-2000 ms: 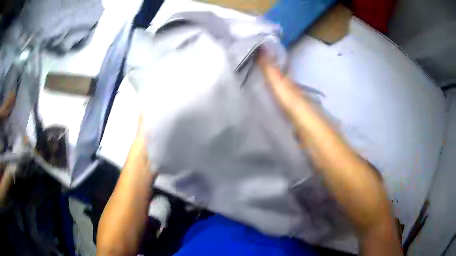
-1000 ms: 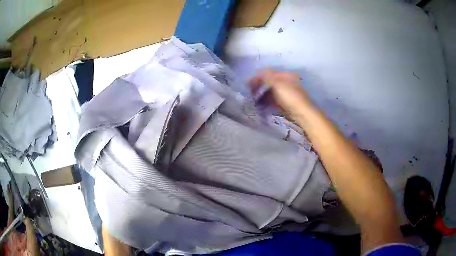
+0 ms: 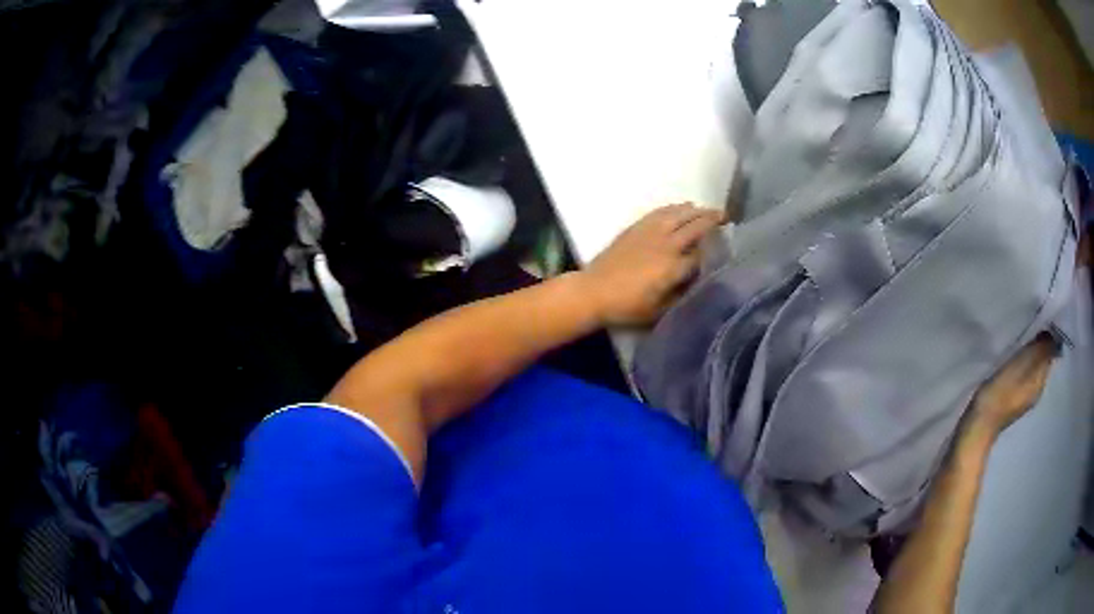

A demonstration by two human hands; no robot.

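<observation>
A thick bundle of layered grey garment pieces [image 3: 864, 288] lies in front of me on the right part of the view, over the white table [image 3: 612, 108]. My left hand [image 3: 657, 264] is at the bundle's left edge and holds it there, with some fingertips hidden by cloth. My right hand [image 3: 1017, 381] grips the bundle's right edge, its fingers partly under the cloth.
Left of the table is a dark area with a white, round-edged object [image 3: 474, 218], a pale cloth scrap [image 3: 228, 156] and a thin pale strip [image 3: 332, 298]. Striped cloth [image 3: 90, 492] lies at the lower left. Brown card [image 3: 1020, 36] and a bit of blue show at the upper right.
The view has swung left, so the bundle now appears on the right. My right hand, off the cloth a second ago, is now at the bundle's edge. My left hand has come into clear view.
</observation>
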